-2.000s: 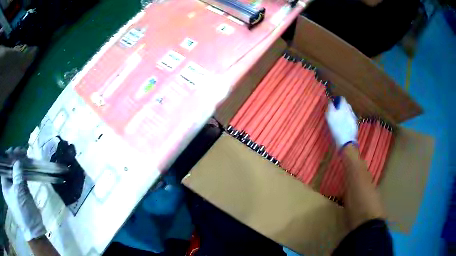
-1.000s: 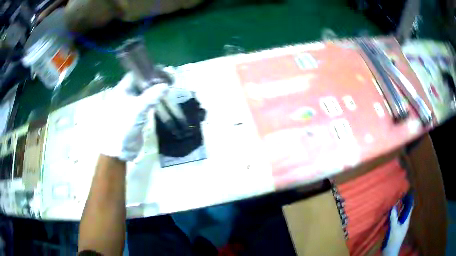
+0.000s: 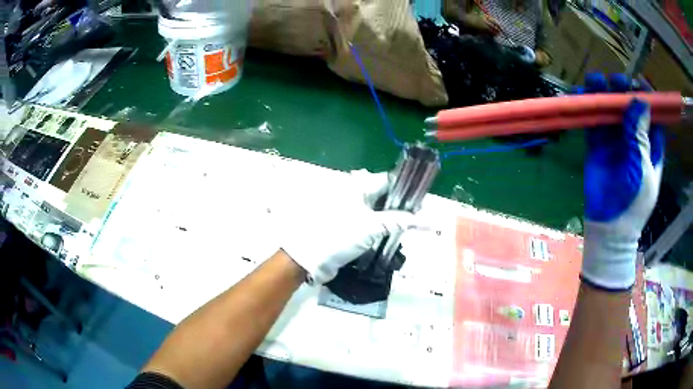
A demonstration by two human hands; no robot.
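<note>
My left hand (image 3: 346,239), in a white glove, grips a bundle of silver metal tubes (image 3: 414,181). The bundle stands tilted, its lower end on a ragged black pad (image 3: 357,283) on a small pale plate. My right hand (image 3: 619,171), in a white glove with blue palm, holds a few red-sleeved rods (image 3: 532,116) raised and roughly level above the bench's right side. The rods' left metal tips are near the top of the bundle, apart from it in the picture. The exact number of rods and tubes cannot be told.
A white bucket (image 3: 201,57) with an orange label and a tan sack (image 3: 372,45) stand behind on the green surface (image 3: 304,106). A blue cord (image 3: 372,91) runs behind the bundle. A pink sheet (image 3: 494,296) lies right of the white cover (image 3: 213,228). Part of a person (image 3: 513,26) shows beyond.
The view has swung right and up from the carton. My right hand has lifted red rods out of the carton to above the bench. My left hand still holds the tube bundle over the black pad.
</note>
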